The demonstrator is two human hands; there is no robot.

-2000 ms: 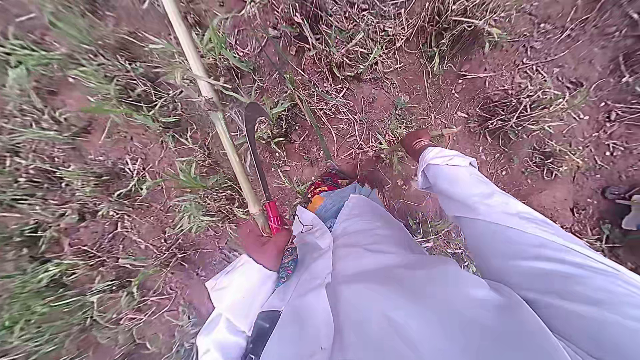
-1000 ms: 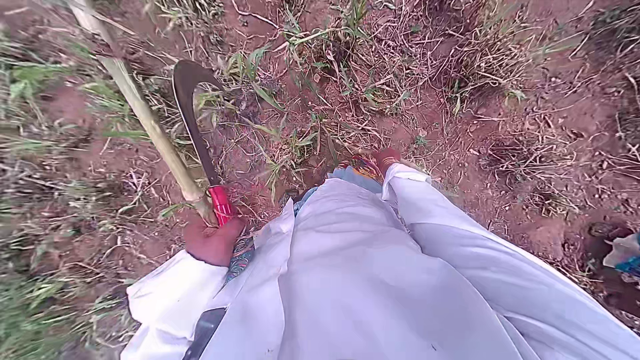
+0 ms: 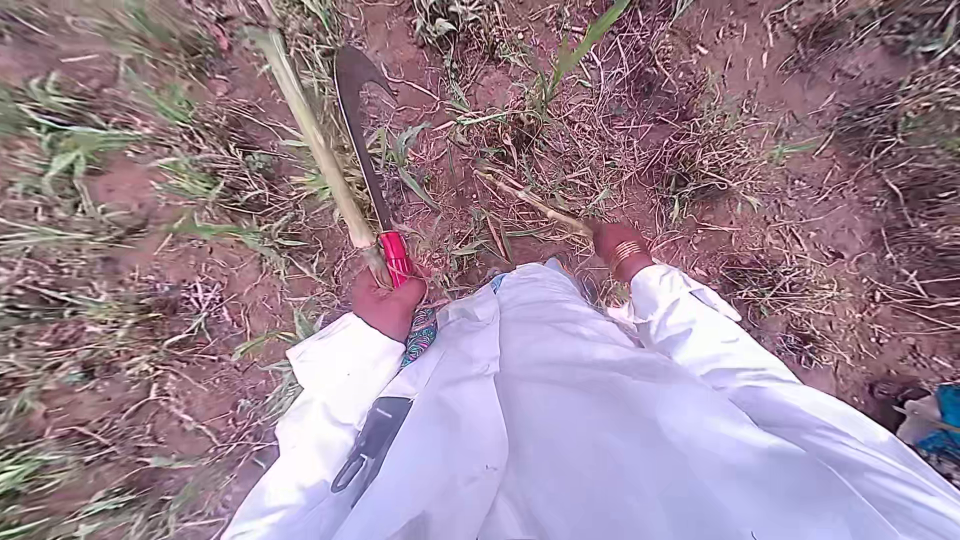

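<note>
My left hand [image 3: 386, 304] is closed around the red handle [image 3: 394, 259] of a sickle and the lower end of a thick pale plant stalk [image 3: 322, 154]. The sickle's dark hooked blade [image 3: 360, 127] points away from me, its tip curving right, just right of the stalk. At the right, my right hand [image 3: 619, 247], with gold-coloured bangles [image 3: 628, 253] at the wrist, is shut on the near end of a thinner dry stalk [image 3: 534, 201]. That stalk slants up and left over the ground. White sleeves cover both arms.
Reddish soil [image 3: 825, 225] bears dry stubble and roots, with green grass tufts [image 3: 75, 146] at the left. A green blade of grass [image 3: 592, 45] rises at the top. At the right edge lies a blue and whitish item [image 3: 937, 420], partly cut off.
My right hand has moved out from near the garment's front edge, and a dry stalk now shows in it. My left hand still holds the sickle and thick stalk. The view has shifted.
</note>
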